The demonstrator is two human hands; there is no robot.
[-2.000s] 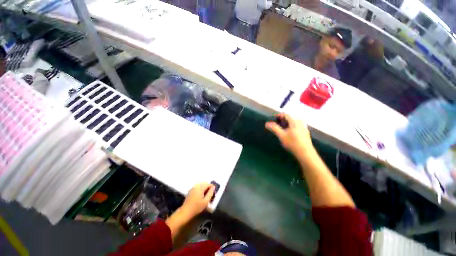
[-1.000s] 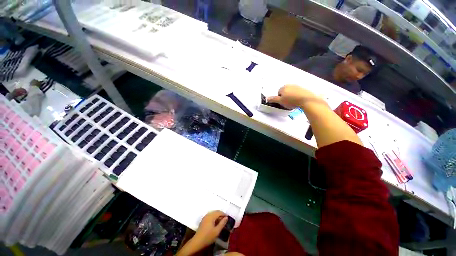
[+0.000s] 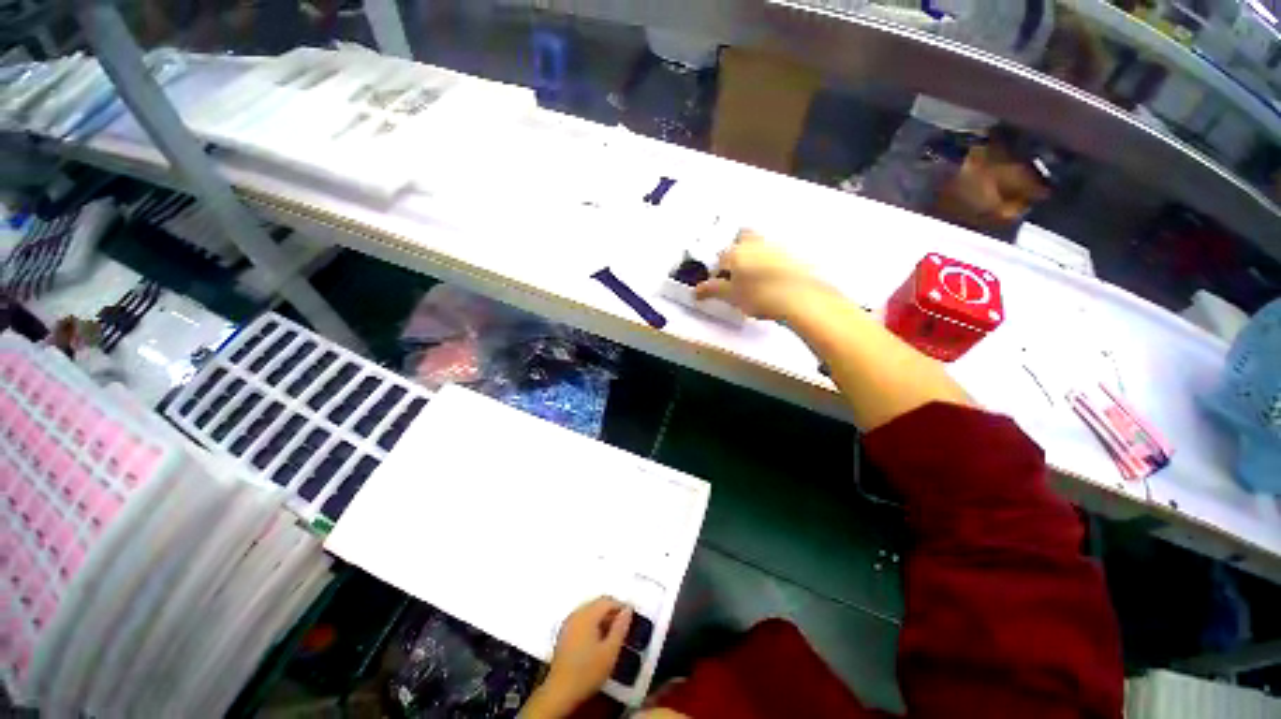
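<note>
My left hand [image 3: 587,655] is at the near right corner of the white foam lid [image 3: 520,499], fingertips closed on the edge of a small black housing [image 3: 636,632]. Another black piece [image 3: 627,666] lies just below it. My right hand [image 3: 759,278] reaches onto the white shelf, fingers at a small white box [image 3: 717,309] with dark bits [image 3: 691,271] in it. Whether these fingers hold a bit is hidden. A foam tray [image 3: 298,416] with black parts in its slots shows beyond the lid.
A dark strip [image 3: 628,298] and a short dark piece [image 3: 660,190] lie on the shelf [image 3: 534,211]. A red box [image 3: 946,306], pink tools [image 3: 1120,430] and a blue fan [image 3: 1255,400] stand to the right. Stacked trays [image 3: 155,562] are at left. A person [image 3: 995,183] sits across.
My right hand has moved from above the green mat up to the small white box on the shelf. My left hand stays at the foam lid's corner. The view has shifted.
</note>
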